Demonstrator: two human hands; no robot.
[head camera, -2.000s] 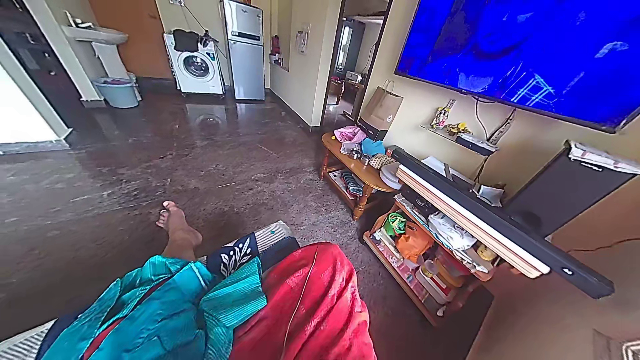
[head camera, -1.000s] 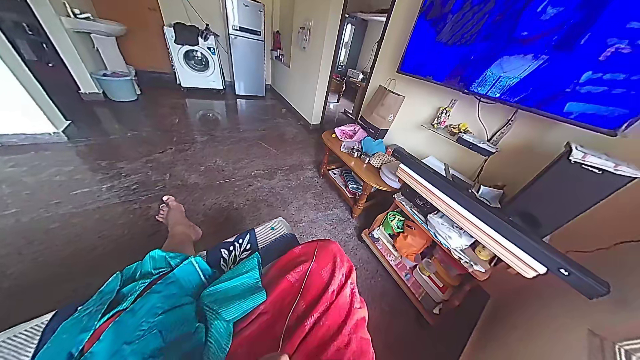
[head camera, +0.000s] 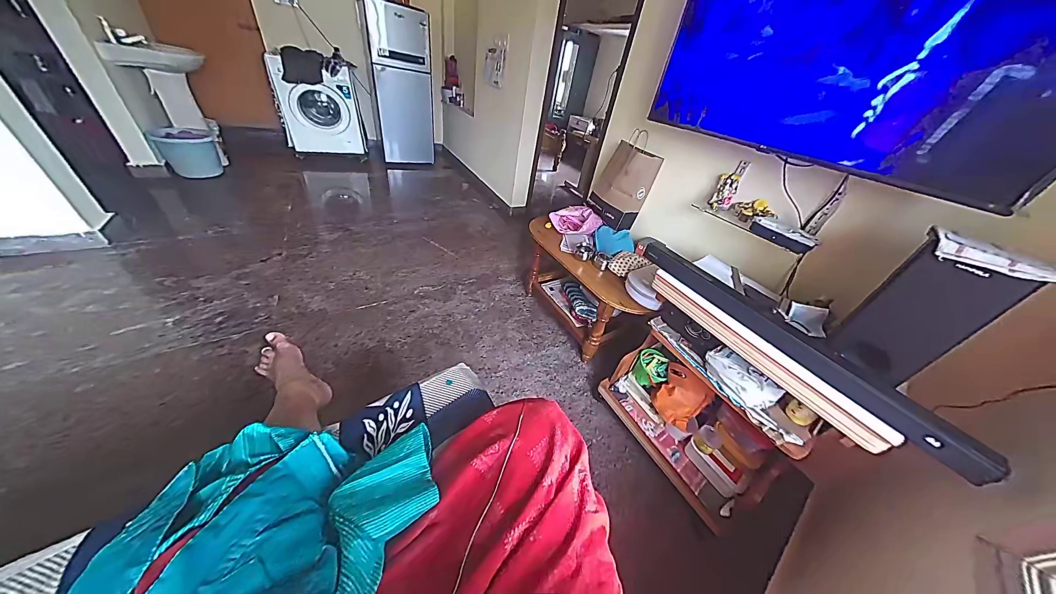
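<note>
Neither my left hand nor my right hand is in view, so what they hold or touch is hidden. At the bottom, red fabric (head camera: 503, 495) covers a bent leg, and teal fabric (head camera: 247, 511) with pleated edges lies beside it. A bare foot (head camera: 289, 371) extends past the teal fabric, over the dark floor. Under the legs is a seat with a grey patterned edge and a navy cloth (head camera: 388, 425) with a white leaf pattern.
To the right, a wooden side table (head camera: 610, 289) holds cloths and small metal vessels. A soundbar (head camera: 825, 355) lies above an open shelf unit (head camera: 660, 462) full of bags and boxes. A television (head camera: 833, 82) hangs above. Farther back are a washing machine (head camera: 318, 111), fridge (head camera: 403, 82), bucket (head camera: 190, 153) and washbasin (head camera: 153, 56).
A small bit of skin at the bottom edge by the red fabric one second ago is out of view now. The picture on the television has changed.
</note>
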